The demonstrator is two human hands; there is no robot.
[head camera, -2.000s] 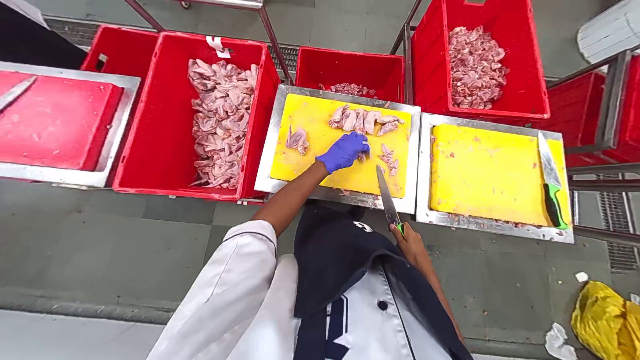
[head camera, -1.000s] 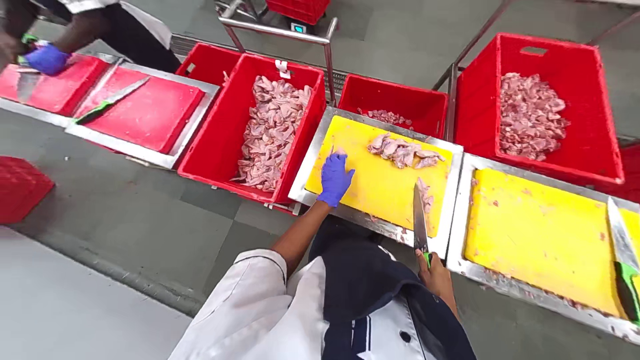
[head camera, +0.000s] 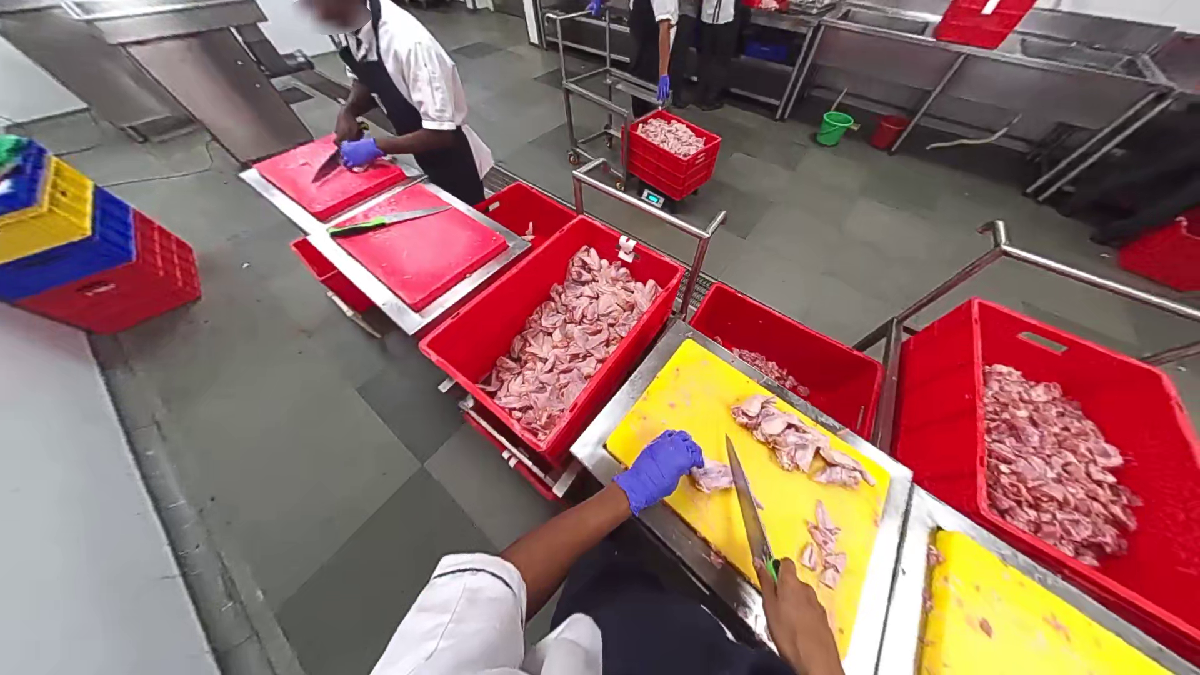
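Note:
My left hand (head camera: 661, 469), in a blue glove, has its fingers curled on a piece of raw poultry (head camera: 712, 476) at the left part of the yellow cutting board (head camera: 670, 389). Bare, my right hand (head camera: 795, 614) grips the green handle of a knife (head camera: 750, 506); the blade points away from me over the board, just right of that piece. A row of raw poultry pieces (head camera: 797, 441) lies along the board's far side. Smaller cut pieces (head camera: 825, 548) lie right of the knife. Whether the blade touches meat is unclear.
Red crates of poultry stand left (head camera: 553, 347), behind (head camera: 797, 361) and right (head camera: 1059, 450) of the board. A second yellow board (head camera: 1022, 619) adjoins at right. Another knife (head camera: 389, 221) lies on a red board (head camera: 431, 248); beyond it a co-worker (head camera: 412, 84) cuts.
My left hand has come to a poultry piece beside the knife; one second ago it was on the board's left part, away from the blade. The view has swung left and up.

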